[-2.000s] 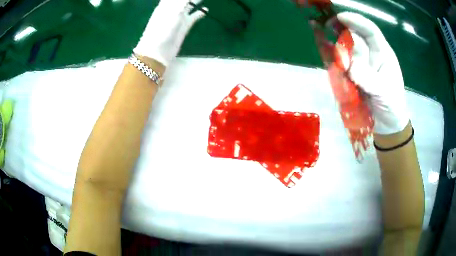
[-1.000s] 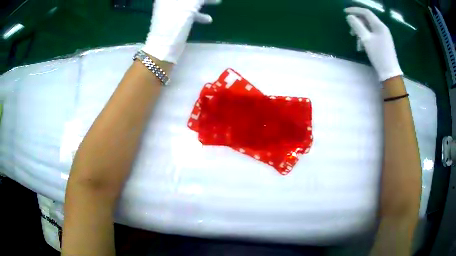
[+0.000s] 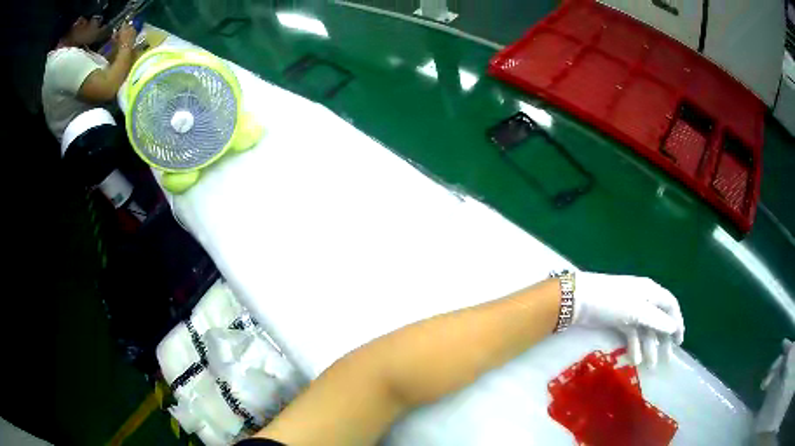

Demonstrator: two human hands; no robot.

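The pile of peeled red film (image 3: pixel 606 402) lies on the white foam wrap padding (image 3: pixel 322 226) at the lower right, cut off by the bottom edge. My left hand (image 3: pixel 632 315), in a white glove, is over the padding's far edge just beyond the pile. Its fingers point down, slightly apart, and nothing shows in them; whether they touch the film is unclear. My right hand (image 3: pixel 774 390), gloved, is small and cut off by the right edge; its fingers are unclear. A black phone middle frame (image 3: pixel 514 131) lies on the green belt beyond my left hand.
A red plastic tray (image 3: pixel 610 74) stands beyond the belt (image 3: pixel 418 113), with black frames in its near-right pockets. More frames lie farther up the belt. A lime-rimmed fan (image 3: pixel 181 118) stands on the padding. A person (image 3: pixel 83 83) works at upper left. White bags (image 3: pixel 218 357) are low at left.
The view has swung left, showing the fan, tray and person. The pile now appears at lower right. My right hand is now at the right edge. Earlier, it let go of red film.
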